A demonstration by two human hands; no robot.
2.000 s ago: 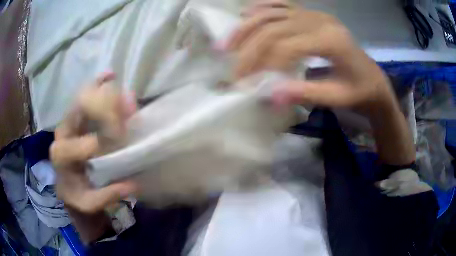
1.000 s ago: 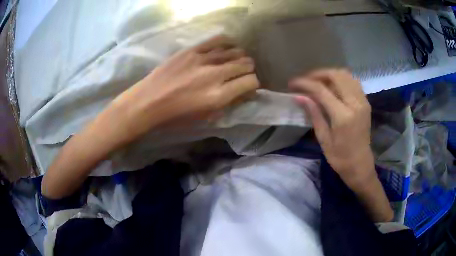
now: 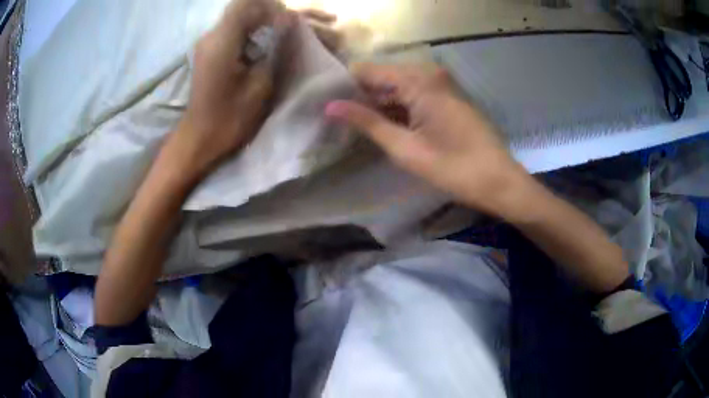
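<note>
A pale beige garment panel (image 3: 101,148) lies bunched over the left of the table and its front edge. My left hand (image 3: 233,82) is at the upper middle, fingers closed on a raised fold of pale cloth (image 3: 303,101). My right hand (image 3: 435,128) is just right of that fold, thumb and fingers at its right side, slightly blurred; whether they pinch it is unclear. The bright machine light (image 3: 365,12) glows behind the hands. Needle and presser foot cannot be made out.
Black-handled scissors (image 3: 673,82) lie at the far right of the table. Ruler marks run along the white front table edge (image 3: 598,146). A blue crate (image 3: 680,311) with loose beige-grey cloth (image 3: 675,241) is at the right. Pale cloth covers the lap.
My left hand has moved up and left, lifting cloth into a raised fold. My right hand has moved left and up, closer to the left hand.
</note>
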